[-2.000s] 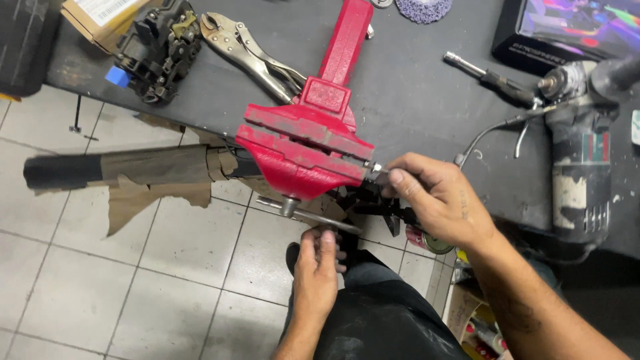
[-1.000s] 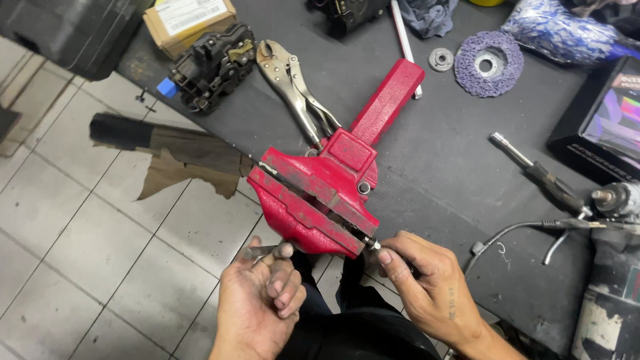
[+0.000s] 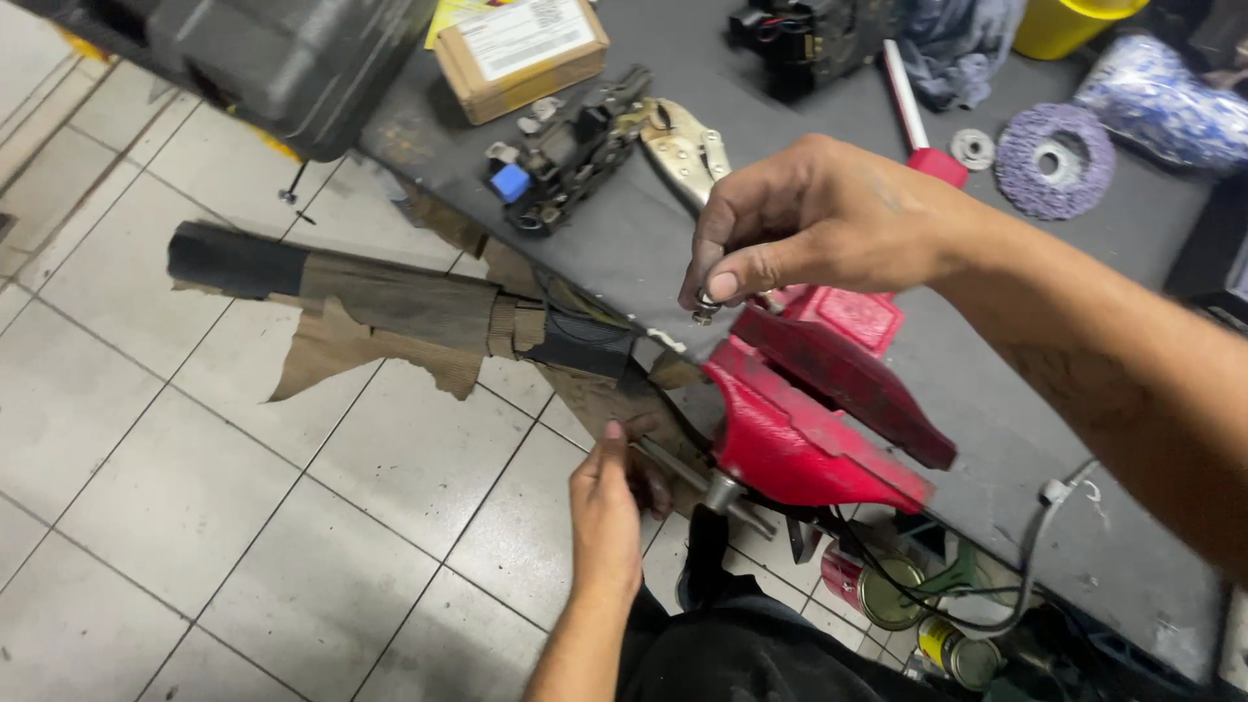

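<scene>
A red bench vise is mounted at the bench edge, its jaws apart with a gap between them. My right hand is above the left end of the jaws, pinching a small shiny metal part between thumb and fingertips; its exact kind cannot be told. Below and left of the vise, my left hand has its fingers around the end of the steel vise handle. Locking pliers lie behind the right hand, partly covered by it.
On the dark bench are a black mechanism with a blue piece, a cardboard box, a purple abrasive disc, a metal washer and a cable. Cans stand below. Torn cardboard around a dark tube juts over the floor.
My right hand has moved from the right end of the vise jaws to above their left end, with the small part in its fingers. The gap between the jaws looks wider. The view has shifted.
</scene>
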